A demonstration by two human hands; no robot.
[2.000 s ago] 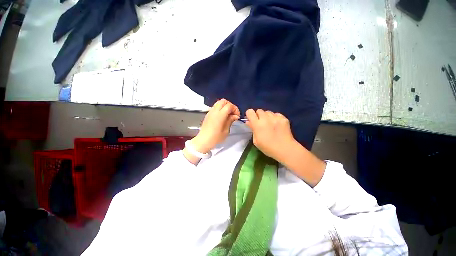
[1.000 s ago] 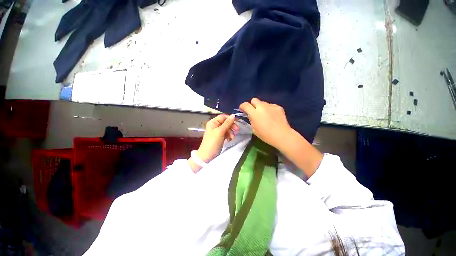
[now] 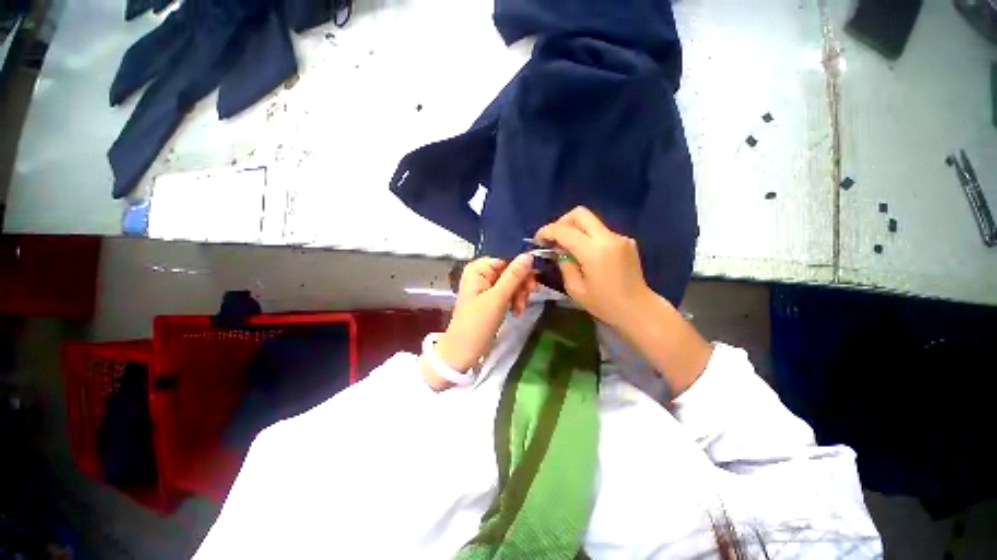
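A navy garment lies over the table's front edge, its near end at my hands. My left hand pinches the garment's near edge between thumb and fingers. My right hand touches it from the right and holds small thread snips, whose thin points show toward my left fingertips. The fingers hide most of the snips and the exact spot on the cloth.
Navy garments lie at the table's back left. A white sheet with a blue corner is at the left edge. A slim metal tool, dark offcuts and a black phone lie right. Red crates stand below left.
The snips' points now show in my right fingers. The garment's near edge is turned up between my hands, and its left flap has opened a little. The view has shifted slightly.
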